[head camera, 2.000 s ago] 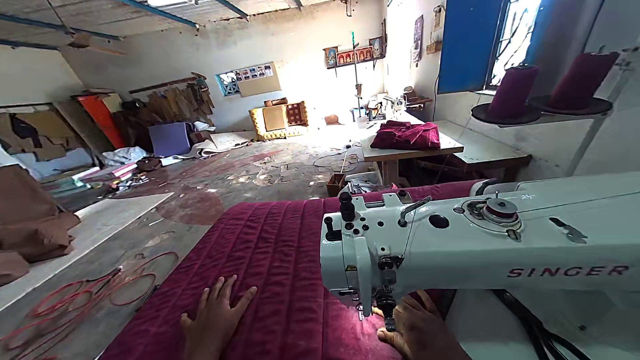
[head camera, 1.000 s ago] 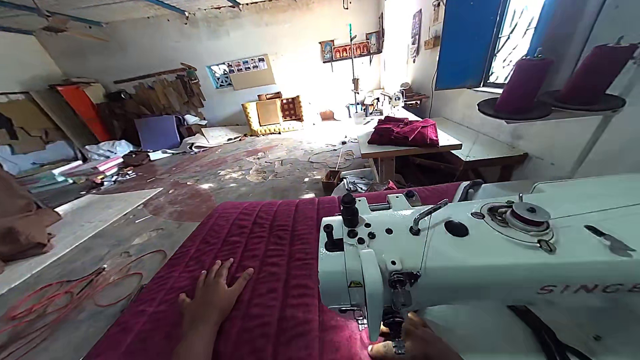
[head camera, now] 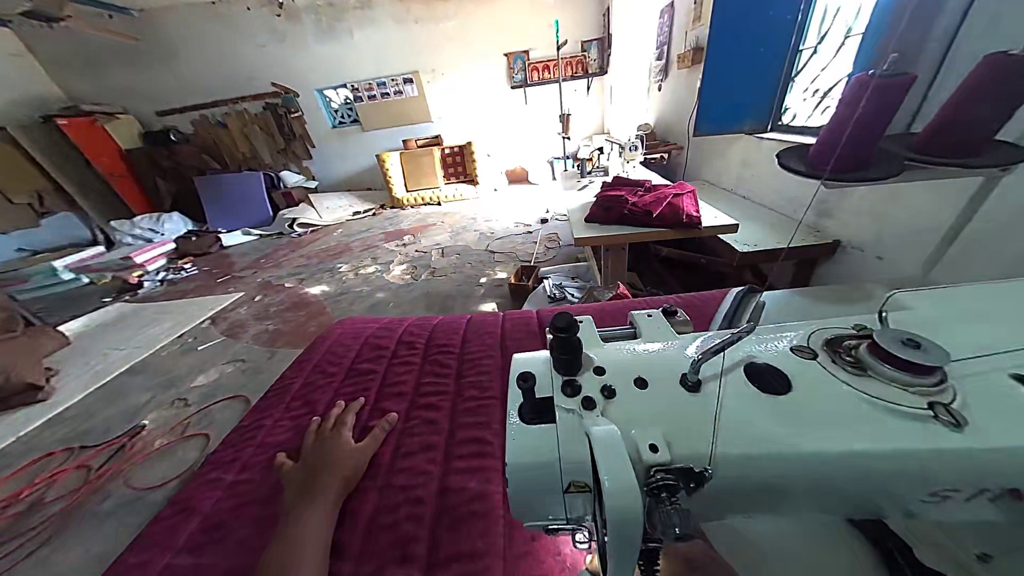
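Note:
A quilted maroon velvet panel (head camera: pixel 400 448) with stitched parallel channels lies under the head of a white Singer sewing machine (head camera: pixel 624 432). My left hand (head camera: pixel 332 456) rests flat on the panel, left of the machine, fingers apart. Low behind the needle area, my right hand (head camera: pixel 692 556) is mostly hidden by the machine head, so its fingers and what they touch cannot be made out. A bobbin (head camera: pixel 908 352) with maroon thread sits on top of the machine. Two maroon thread cones (head camera: pixel 860 124) stand on holders at upper right.
Beyond the machine, a folded maroon cloth (head camera: pixel 644 202) lies on a worktable (head camera: pixel 656 232). Red cable (head camera: pixel 172 448) is coiled on the floor at left, near a pale sheet (head camera: pixel 120 344). A yellow tufted furniture piece (head camera: pixel 428 172) stands by the far wall.
My right hand has moved lower and is now more hidden behind the machine head. My left hand stays spread on the panel. The machine's front lever, raised two seconds ago, now hangs down.

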